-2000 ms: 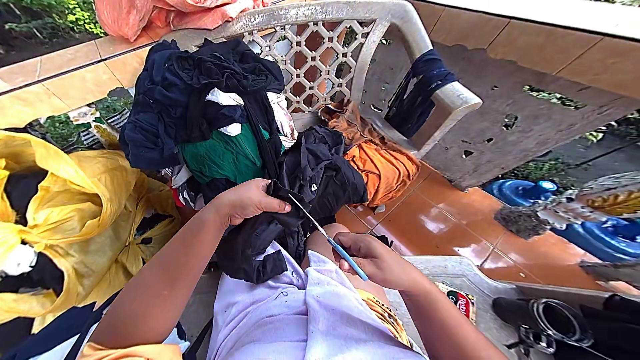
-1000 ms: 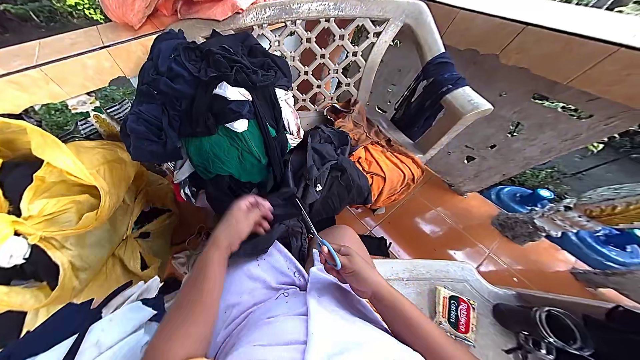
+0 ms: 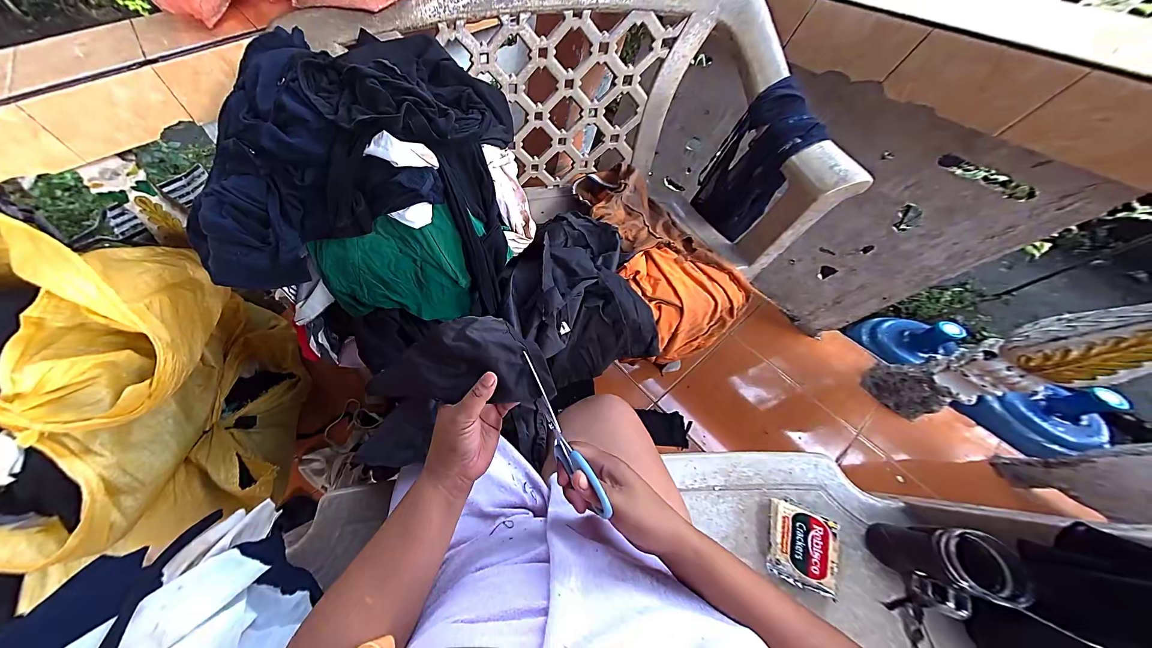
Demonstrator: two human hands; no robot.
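My left hand grips a piece of black cloth between thumb and fingers, above my lap. Scissors with blue handles are in my right hand; their blades point up and away, touching or just beside the right edge of that cloth. Whether the blades cut into it I cannot tell. More black cloth lies just beyond, against a green cloth and an orange cloth. Pale lavender fabric covers my lap.
Dark clothes are heaped on a plastic chair ahead. A yellow sack of cloth stands left, with white scraps below. On the pale plastic seat at right lie a cracker packet and a black strap-like item. Blue water jugs stand beyond.
My left hand, raised with nothing plainly in it one second ago, now grips the black cloth, which is spread beside the scissor blades. The scissors have stayed in my right hand.
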